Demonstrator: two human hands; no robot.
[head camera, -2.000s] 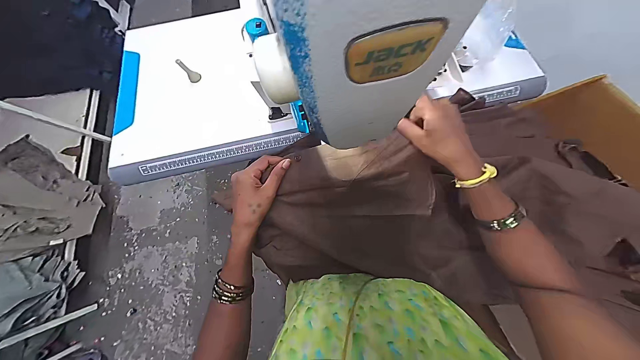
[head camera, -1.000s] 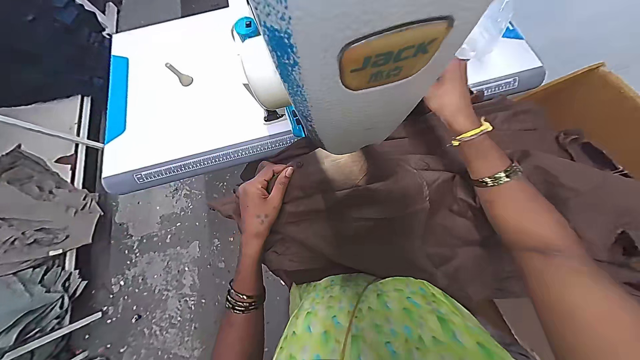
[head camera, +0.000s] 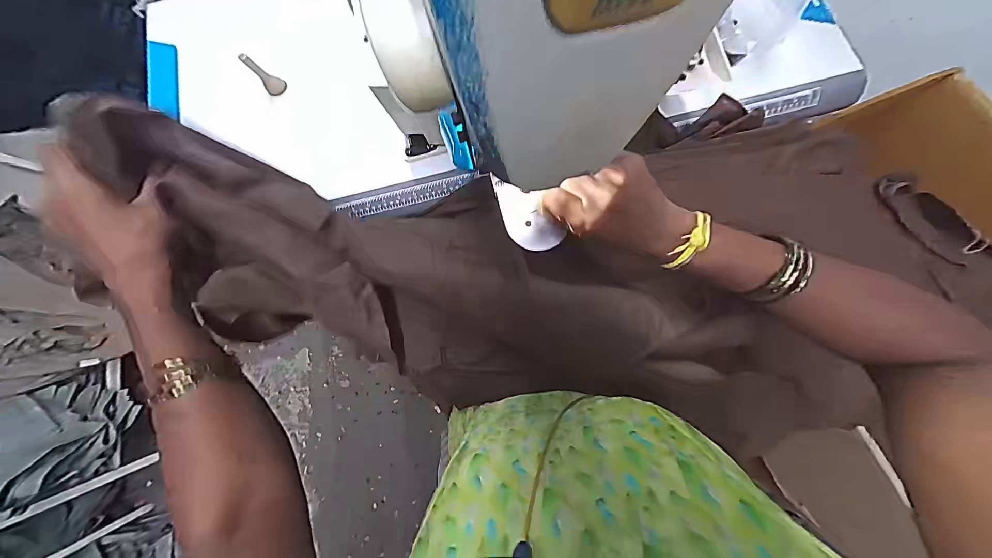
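A brown cloth garment (head camera: 496, 310) stretches across my lap in front of the sewing machine (head camera: 558, 101). My left hand (head camera: 116, 217), blurred, grips a bunched part of it at the far left, above the left edge of the machine bed. Beneath the machine head, my right hand (head camera: 608, 205) is closed at the garment, with its fingertips at a white rounded piece (head camera: 531, 221) that has a small dark dot. The needle area is hidden behind the machine head.
A small spoon-shaped tool (head camera: 263, 75) lies on the white machine bed (head camera: 209, 46). An open cardboard box (head camera: 930, 132) stands at the right, with brown cloth over its edge. Grey and dark cloths (head camera: 62, 426) lie at the lower left beside pale bars.
My left hand has moved far to the left with the cloth, which now spreads out. My right hand has come back from behind the machine head to its front. The white piece has come into view.
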